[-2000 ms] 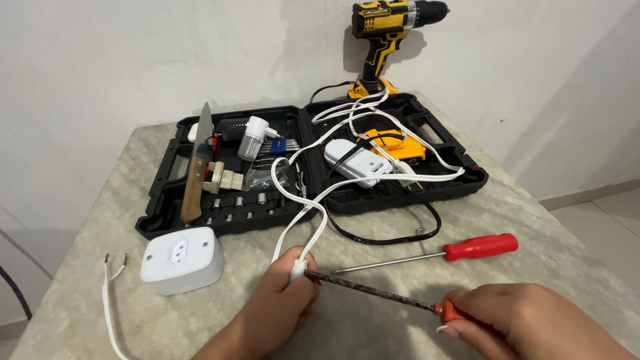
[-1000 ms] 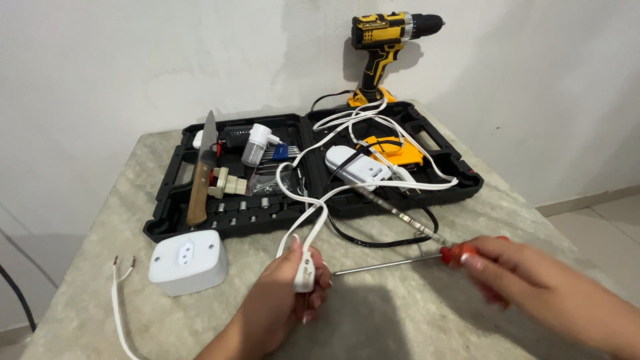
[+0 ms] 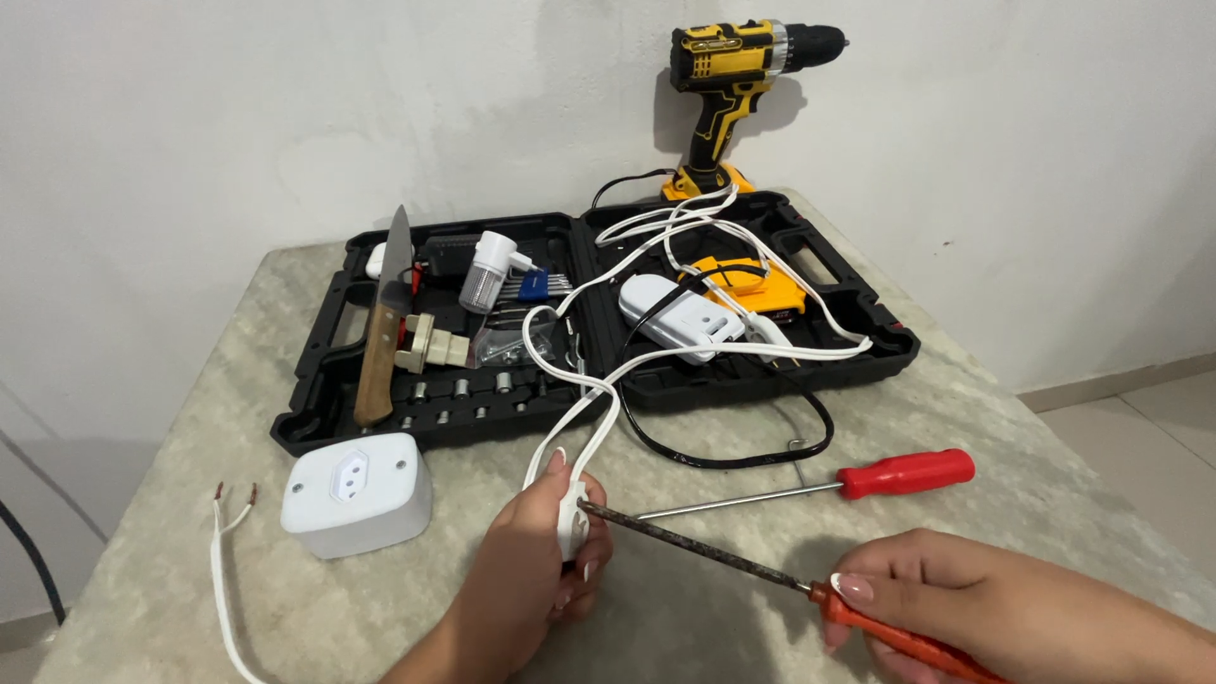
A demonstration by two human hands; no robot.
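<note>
My left hand (image 3: 541, 560) holds a small white plastic electrical fitting (image 3: 573, 522), from which a white two-strand cord (image 3: 608, 385) runs up to the tool case. In my right hand (image 3: 931, 598) is the orange-red handle of a screwdriver (image 3: 703, 546) with a dark, worn shaft; its tip meets the fitting. Another screwdriver with a red handle (image 3: 907, 473) lies on the table beyond my right hand. A white socket box (image 3: 356, 494) stands left of my left hand. Further left lies a white cord with two bared copper ends (image 3: 223, 570).
An open black tool case (image 3: 313, 408) holds a kitchen knife (image 3: 385, 332), sockets, hex keys (image 3: 537, 285), a white plug-in device (image 3: 679, 318) and a yellow battery holder (image 3: 760, 290). Behind it stands a yellow-black cordless drill (image 3: 727, 85) by the wall. A black cable (image 3: 703, 463) loops over the table.
The worn screwdriver's tip was raised away from the fitting one second ago and is now back against it. My right hand has moved down and toward me.
</note>
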